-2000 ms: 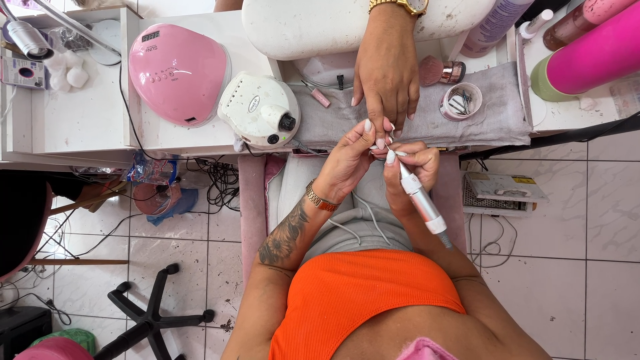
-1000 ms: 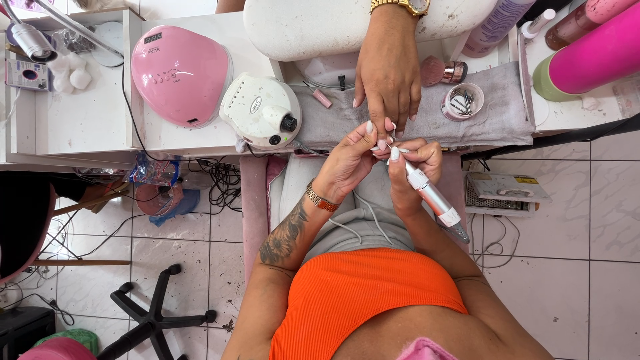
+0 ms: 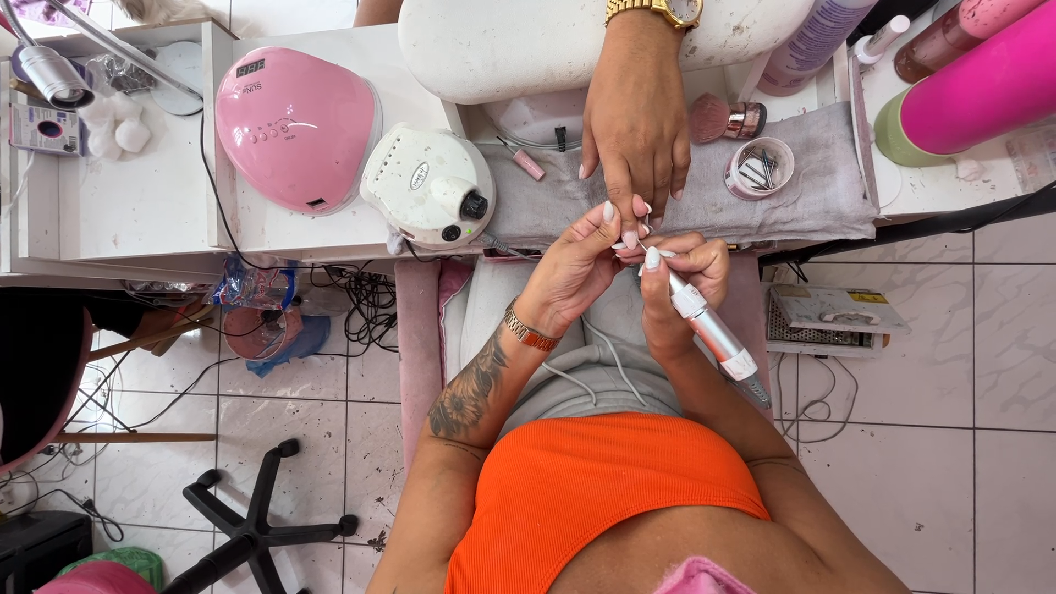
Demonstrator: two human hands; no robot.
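My left hand [image 3: 586,260] holds a fingertip of another person's hand [image 3: 639,124], which reaches over the grey towel [image 3: 553,194] from the far side. In my right hand [image 3: 681,280] is an electric nail drill handpiece [image 3: 714,334], its thin bit at that person's fingernail. The bit's exact contact is too small to tell. To the left stands the white drill control unit [image 3: 429,186], a small green light showing. A small tub of metal drill bits [image 3: 760,167] is right of the other person's hand, below a makeup-type brush [image 3: 726,118].
A pink nail lamp [image 3: 297,128] stands left of the control unit. Behind is a white padded armrest [image 3: 511,49]. A small pink tube [image 3: 528,164] lies on the towel. Bottles, including a large pink one [image 3: 973,82], stand at right. Cables and a wheeled chair base [image 3: 256,528] are at lower left.
My right hand has tilted the drill handpiece, its rear end swinging outward to the right since two seconds ago. My left hand stays at the other person's fingertip.
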